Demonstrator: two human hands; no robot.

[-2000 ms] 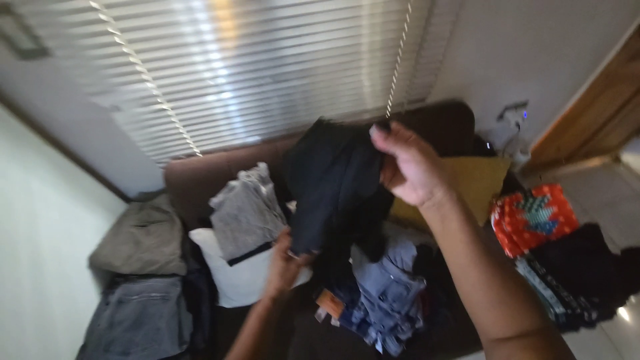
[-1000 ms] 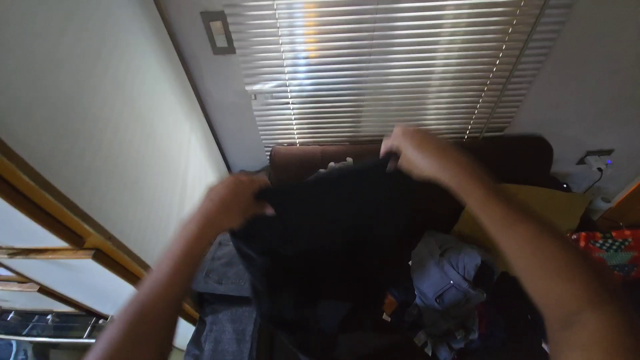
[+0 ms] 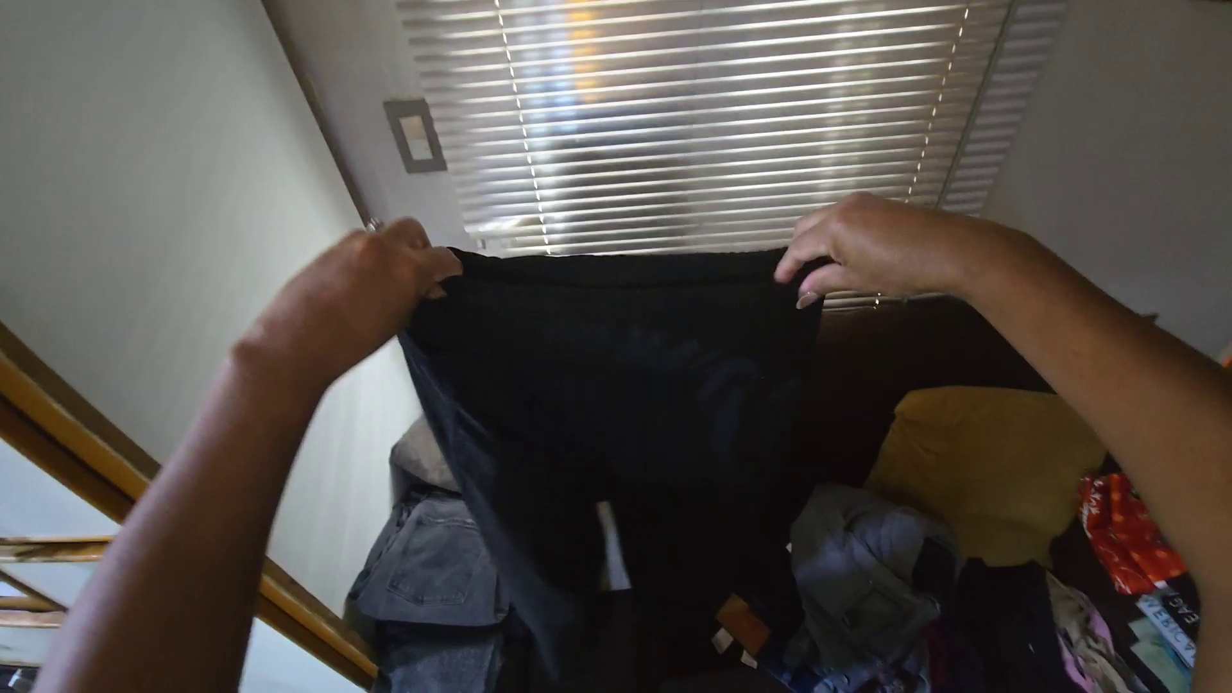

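A pair of black trousers (image 3: 616,385) hangs spread between my two hands, waistband up, with a gap showing between the legs. My left hand (image 3: 371,289) pinches the left corner of the waistband and wears a ring. The right corner is pinched by my right hand (image 3: 847,250). Below on the left lie folded dark grey jeans (image 3: 438,558). Beneath my right forearm is a heap with a grey-blue garment (image 3: 857,577). The trousers hide much of the brown sofa (image 3: 895,346).
A mustard cushion (image 3: 991,462) rests on the sofa, with a red patterned cloth (image 3: 1126,534) to its right. Horizontal blinds (image 3: 712,125) cover the window behind. A wall switch (image 3: 416,137) is at the upper left, and a wood-framed piece (image 3: 87,452) stands at the left edge.
The black trousers, bunched two seconds ago, now hang stretched out by the waistband. My hands have moved apart. The view has turned toward the left.
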